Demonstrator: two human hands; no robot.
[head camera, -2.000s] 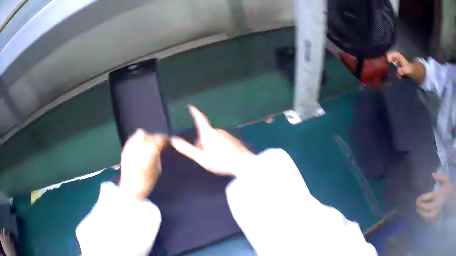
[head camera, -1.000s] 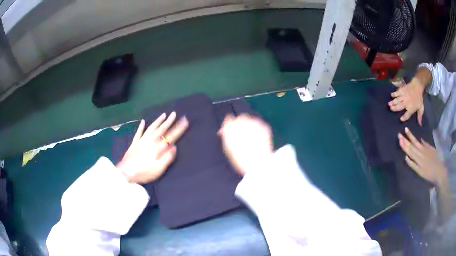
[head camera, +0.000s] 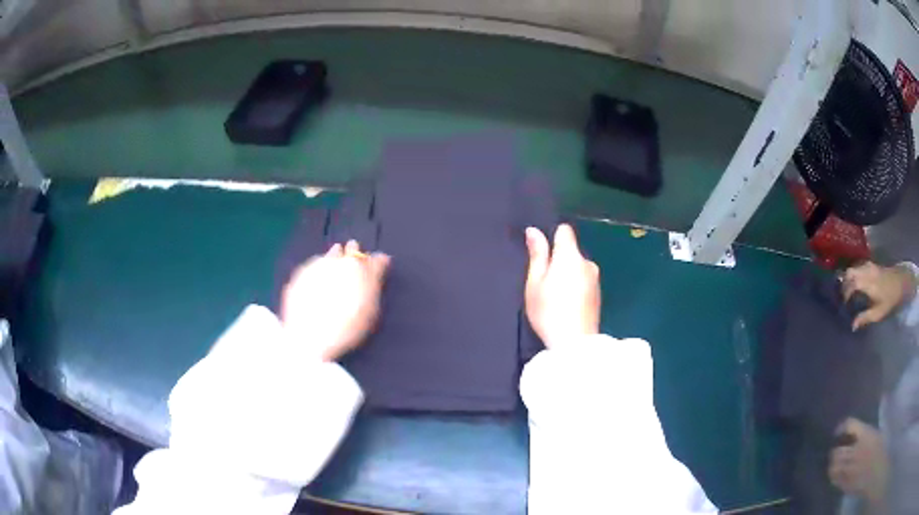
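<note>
A black die-cut blank lies in front of me on the dark green tabletop, its far end reaching over the lighter green strip. Layered stepped edges of a stack of blanks show at its left. My left hand is at the blank's left side with fingers curled at its edge; its fingertips are partly hidden. My right hand is at the right side, fingers pointing away along the edge. Whether either hand grips the card is unclear.
Two folded black boxes, left and right, rest on the far green strip. A pale metal post and a black fan stand at right. A neighbour's hands work at black card at right. Dark card and a sleeve show at left.
The view has turned, shifting the boxes and post. My left hand has changed from spread flat to curled at the blank's left edge. My right hand has moved to its right edge.
</note>
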